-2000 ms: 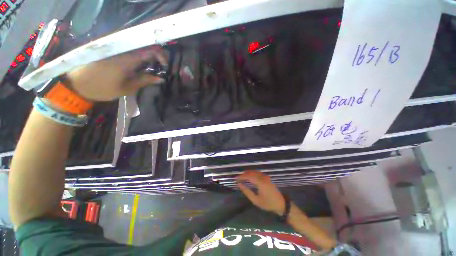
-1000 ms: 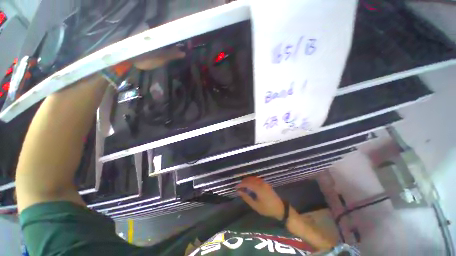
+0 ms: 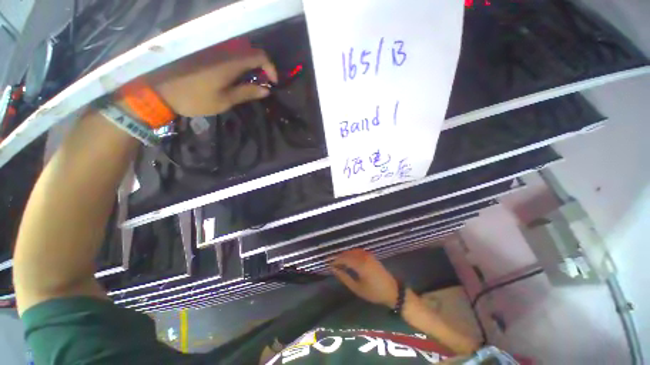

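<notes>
My left hand (image 3: 214,84), with an orange strap at the wrist, reaches in over the top black shelf (image 3: 285,132). Its thumb and fingers pinch a small dark, shiny piece (image 3: 258,80) that looks like a device unit, above loose black cables. A small red light glows just right of the fingertips. My right hand (image 3: 367,276) is low at the centre, near the front edges of the lower shelves, with curled fingers. A small dark patch shows between its fingers; whether it is a held thing is unclear.
A white label reading "165/B Band 1" (image 3: 388,93) hangs over the shelf edge right of my left hand. A white rail (image 3: 153,53) curves above that hand. More shelves are stacked below. A grey electrical box (image 3: 566,246) is on the right wall.
The view has shifted, so the label sits further left. My left hand has moved right along the shelf towards the red light, its fingers clearer now. My right hand stays low at the centre.
</notes>
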